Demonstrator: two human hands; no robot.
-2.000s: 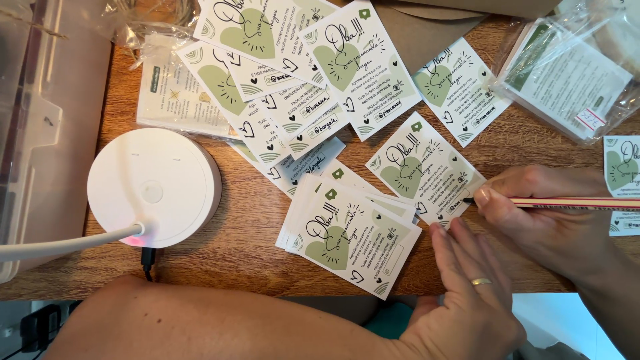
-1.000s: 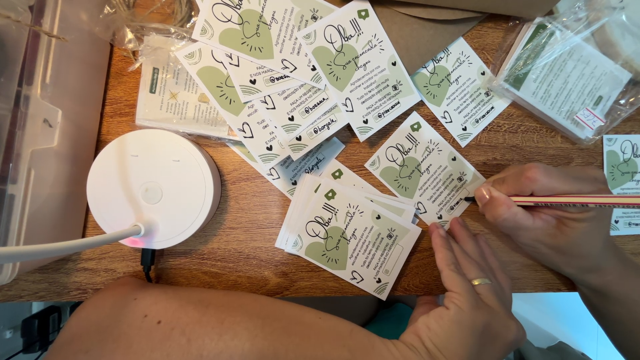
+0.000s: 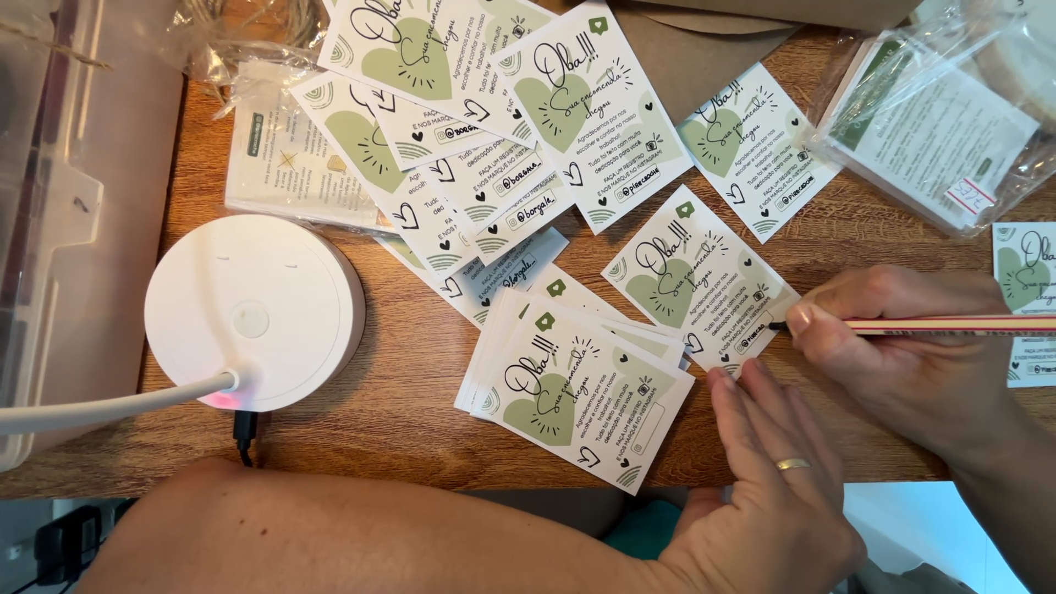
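My right hand (image 3: 899, 355) grips a slim striped pen or pencil (image 3: 949, 326), its dark tip on the handwritten line of a white card with a green heart (image 3: 660, 293). The fingertips of my left hand (image 3: 771, 487), which wears a gold-coloured ring, rest at that card's lower edge and hold nothing. Left of it lies a stack of matching cards (image 3: 549, 404); the box on the top one bears no handwriting. Several overlapping cards (image 3: 577, 115) with handwriting spread above, and one more (image 3: 755, 157) lies at the upper right of the card under the pen.
A round white lamp base (image 3: 252, 309) with cables stands at the left, beside a clear plastic box (image 3: 91, 231). Plastic-wrapped cards lie at the upper left (image 3: 280, 157) and upper right (image 3: 932, 132). Brown paper (image 3: 709, 54) is at the top; more cards (image 3: 1027, 285) lie at the right edge.
The pen tip has shifted slightly along the card's handwritten line, with more dark lettering behind it. My left hand stays in place.
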